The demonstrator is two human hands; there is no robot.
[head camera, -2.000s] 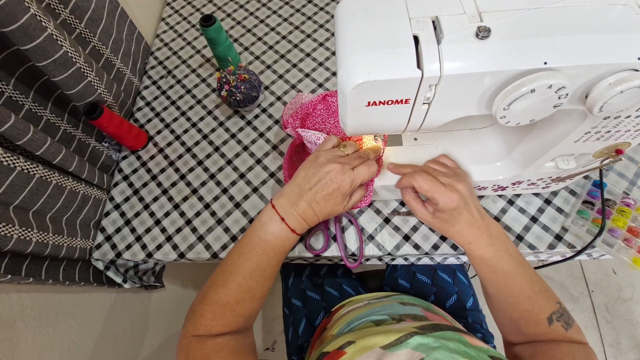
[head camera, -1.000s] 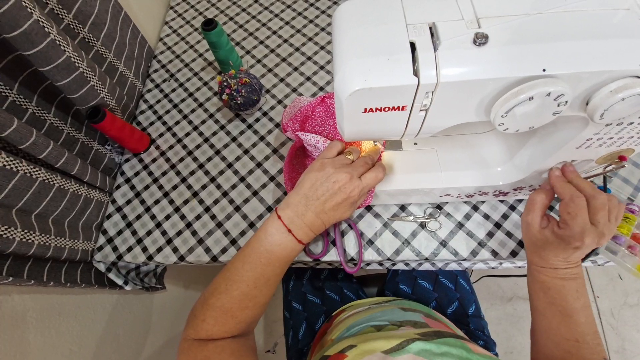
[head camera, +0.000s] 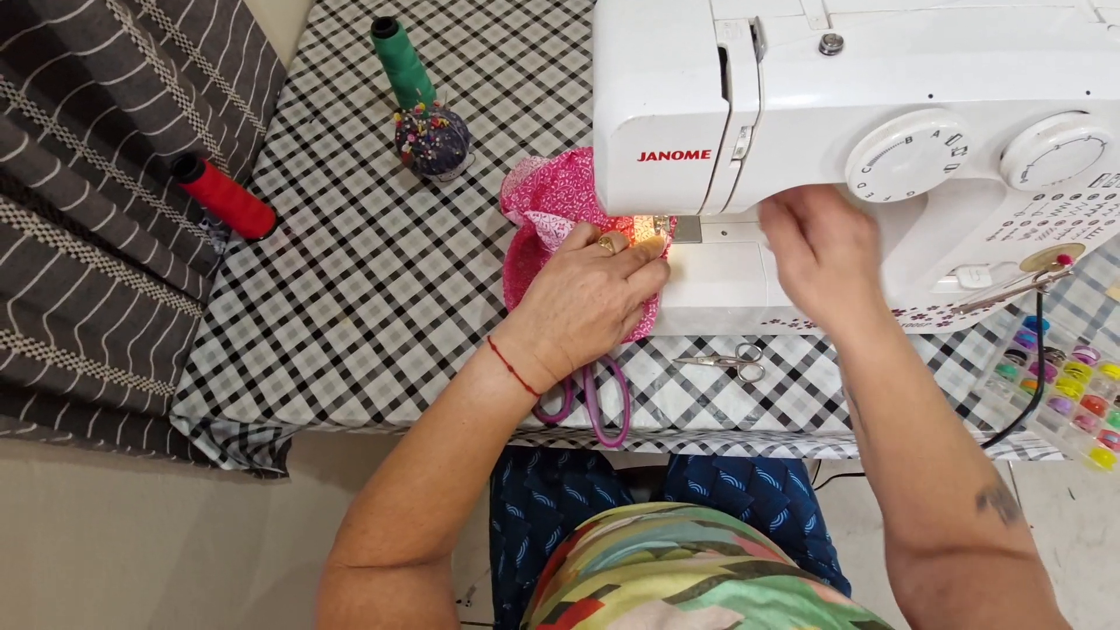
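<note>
A white Janome sewing machine (head camera: 665,96) fills the upper right. Bunched pink patterned fabric (head camera: 560,188) lies at its left end, partly under the machine head, lit by the machine's lamp. My left hand (head camera: 591,293) rests flat on this fabric with its fingertips beside the presser foot area; it presses rather than grips. Behind the machine's arm, partly hidden and blurred, my right hand (head camera: 822,254) reaches in over the bed; its fingertips are out of sight. Purple-handled scissors (head camera: 604,407) lie below my left wrist, their blades hidden. Small metal scissors (head camera: 726,360) lie in front of the machine bed.
A green thread cone (head camera: 404,66) and a pincushion with pins (head camera: 431,143) stand at the upper left. A red thread cone (head camera: 226,199) is by the striped curtain (head camera: 79,219). At right are a bobbin box (head camera: 1063,385), a black cable (head camera: 1039,359) and tweezers-like metal tools (head camera: 1006,293).
My right hand has moved left from the machine's right end to behind its arm. Two seconds ago it was near the needle area. My left hand has stayed on the fabric.
</note>
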